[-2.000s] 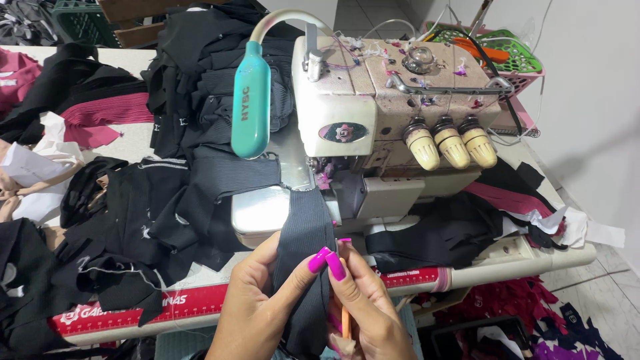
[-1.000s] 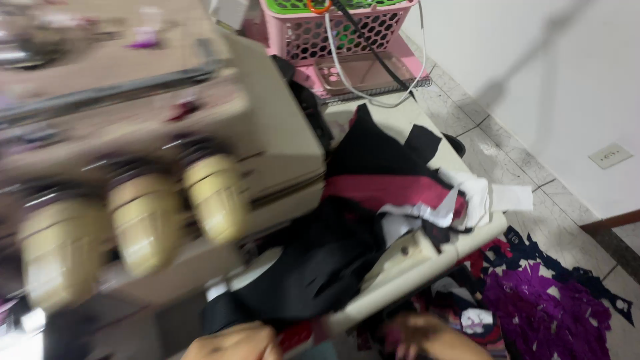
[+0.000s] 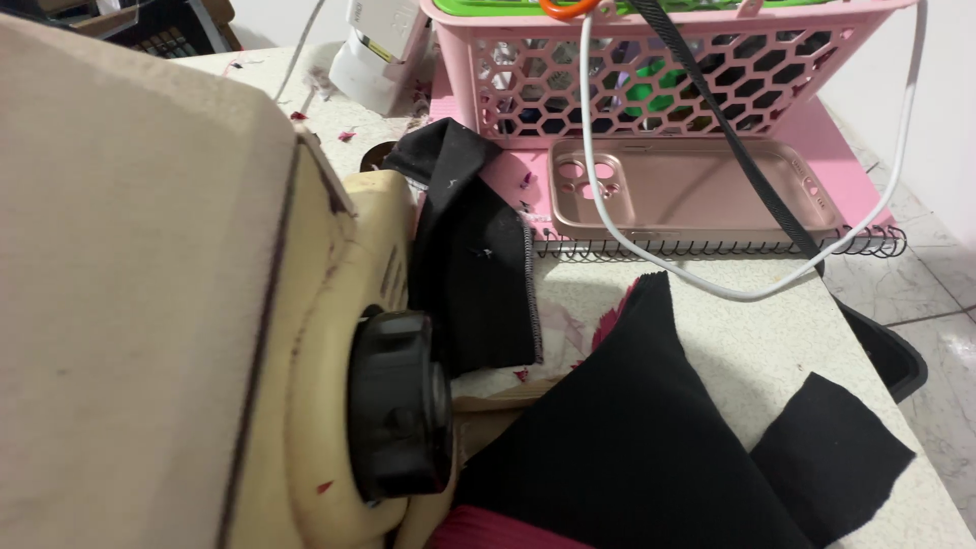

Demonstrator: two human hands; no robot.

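Neither of my hands shows in the head view now. The sewing machine's beige housing fills the left side, with its black handwheel on the near right end. Behind the handwheel lies a folded black fabric piece with an overlocked edge. A larger black cloth spreads across the lower middle, over a dark red ribbed fabric. To its right is a small black fabric scrap.
A pink plastic basket stands at the back on a pink spiral notebook, beside a rose-coloured phone case. A white cable loops down over them. A white device stands at the back left of the speckled tabletop.
Two seconds ago both hands held dark ribbed fabric at the machine; one second ago they were low in view, blurred. Now they are out of view. The view has swung far to the right.
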